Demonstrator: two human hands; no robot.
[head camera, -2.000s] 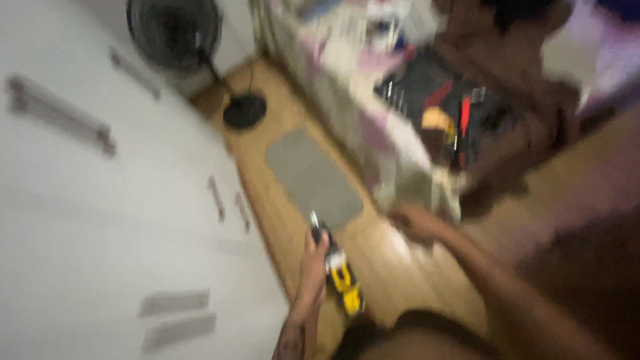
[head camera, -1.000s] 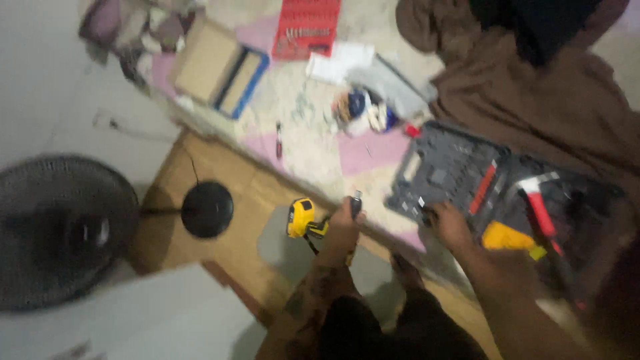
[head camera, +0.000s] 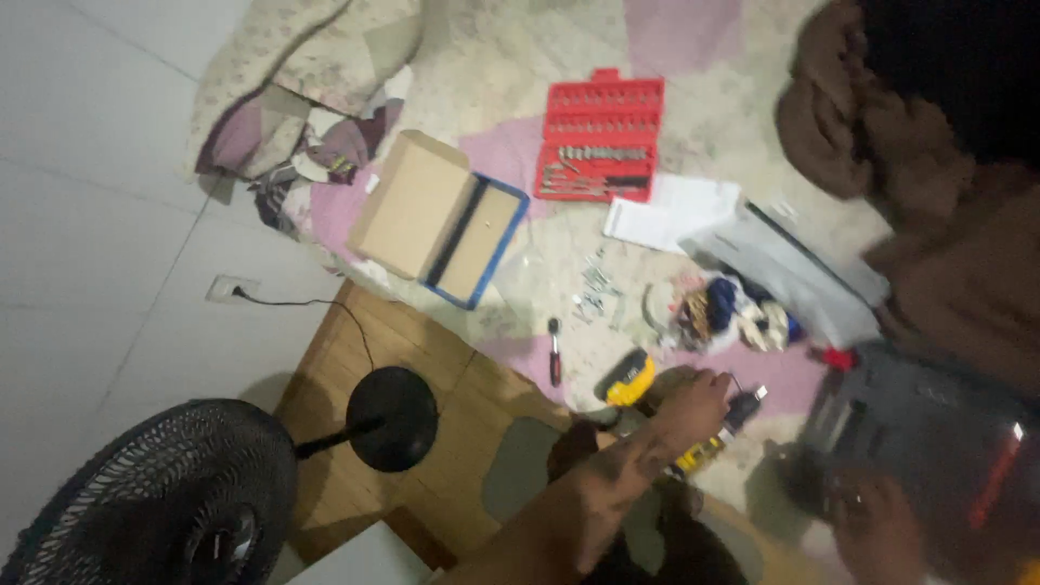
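Note:
My left hand (head camera: 695, 406) is closed around a yellow and black cordless drill (head camera: 700, 455), whose battery end shows on one side and whose chuck, with a bright metal tip, on the other. Blurred, my right hand (head camera: 873, 508) is at the near edge of the dark grey tool case (head camera: 934, 431), which has a red-handled tool (head camera: 998, 471) in it; whether its fingers hold something cannot be told. A small ratchet screwdriver (head camera: 555, 353) with a red and black handle lies on the bedspread, left of the drill.
An open red socket set (head camera: 601, 138), an open cardboard box (head camera: 414, 203), white paper (head camera: 670, 211), scattered small hardware (head camera: 597, 288) and a bundle of hair ties or cloth (head camera: 711, 313) lie on the bed. A black fan (head camera: 179, 496) stands on the wooden floor, its cord near a wall outlet (head camera: 231, 290).
The view has shifted toward the bed. My left hand, with the drill in it, was over the floor two seconds ago and is now over the bed's edge. My right hand remains by the tool case.

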